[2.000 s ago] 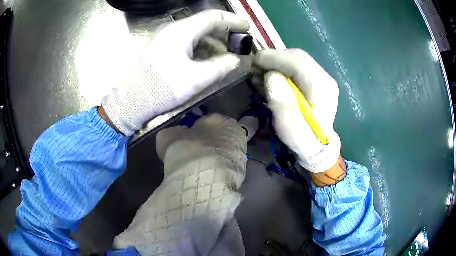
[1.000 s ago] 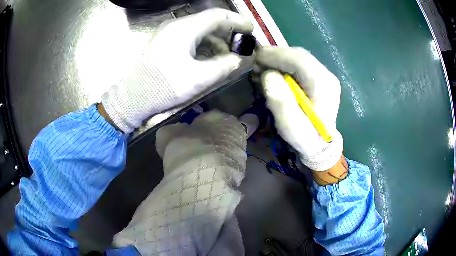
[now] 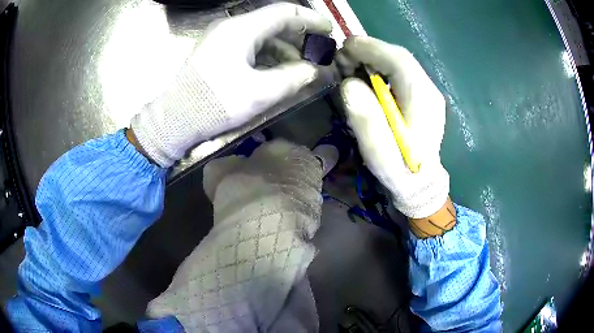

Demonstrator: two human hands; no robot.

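My left hand (image 3: 234, 71), in a white knit glove, holds a small black block (image 3: 320, 49) between its fingers above the steel worktop's edge. A dark, flat face of the block shows. My right hand (image 3: 397, 123), also gloved, is just right of the block and grips a slim tool with a yellow handle (image 3: 395, 121). The handle slants down towards the wrist. The tool's tip is hidden or blurred at the fingertips, so I cannot tell if it touches the block.
The shiny steel worktop (image 3: 65, 78) is at left. The green conveyor belt (image 3: 521, 162) curves along the right, with a white, red-lined rail (image 3: 338, 16). A green circuit board (image 3: 542, 320) is at bottom right. Off-white quilted trousers (image 3: 254, 240) are below the steel edge.
The black block has turned, so its pale face no longer shows. My right hand has moved slightly up, and the yellow handle stands steeper. My left hand has risen a little.
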